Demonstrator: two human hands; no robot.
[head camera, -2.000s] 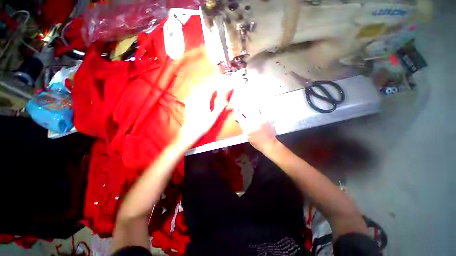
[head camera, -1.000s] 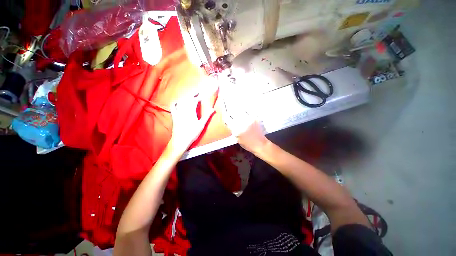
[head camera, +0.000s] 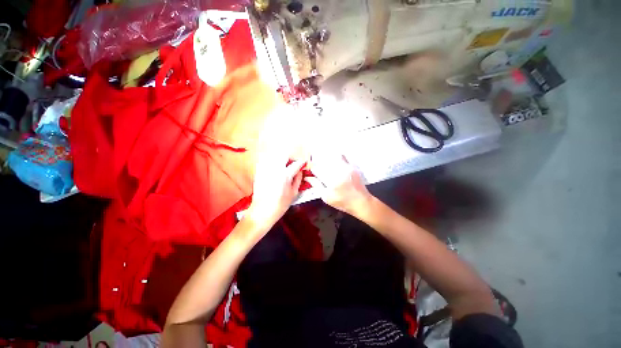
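A large red garment (head camera: 170, 143) lies spread over the left of the white machine table, and its right part is washed out by the lamp glare. My left hand (head camera: 276, 187) holds the garment's edge near the table's front edge. My right hand (head camera: 339, 182) is close beside it, with fingertips at the same edge; glare hides what its fingers hold. The presser foot area of the cream sewing machine (head camera: 408, 30) is just above the glare, beyond my hands.
Black-handled scissors (head camera: 427, 130) lie on the white table (head camera: 470, 136) right of my hands. A blue packet (head camera: 42, 165) is at the left table edge, a clear pinkish bag (head camera: 136, 30) behind. Red pieces with white dots (head camera: 126, 272) hang below left. Small boxes (head camera: 541, 73) stand far right.
Both hands have moved nearer to the table's front edge and closer together. The garment's edge has come with my left hand. The scissors lie where they were on the table.
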